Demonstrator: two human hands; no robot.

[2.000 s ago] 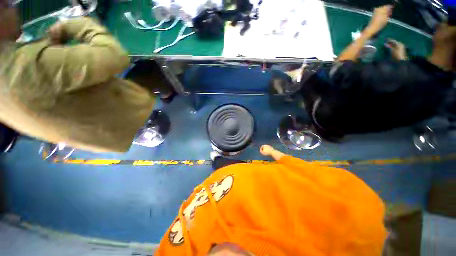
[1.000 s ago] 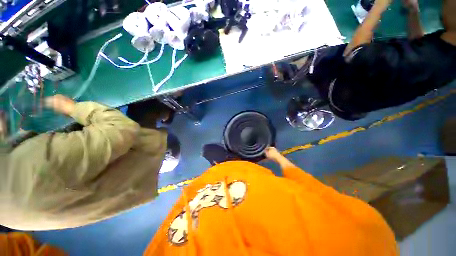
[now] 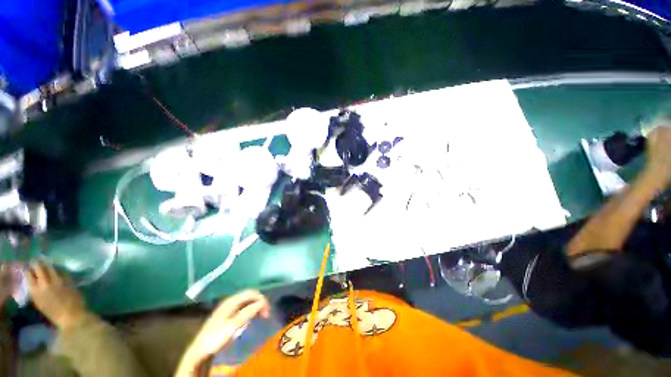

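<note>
My left hand [image 3: 229,318] is at the bottom left of centre, just below the bench's front edge, loosely curled with nothing visible in it. My right hand is not in view. In front of me, white housings [image 3: 254,171] lie clustered on the bench with white tail cables [image 3: 228,263] looping toward the front edge. Black plastic parts [image 3: 296,212] lie in a cluster right of them, partly on a white sheet [image 3: 471,213]. Small black round parts [image 3: 383,153] and thin, faint pieces lie on the sheet.
A co-worker's hand [image 3: 55,294] in an olive sleeve is at the left end of the bench. Another co-worker's bare forearm [image 3: 611,224] reaches to a black part [image 3: 622,147] at the right. A clear round stool base [image 3: 478,272] stands below the bench edge.
The view has moved in to the bench and lifted from the floor. The black stool and my right hand on it have left the picture. My left hand has come into view.
</note>
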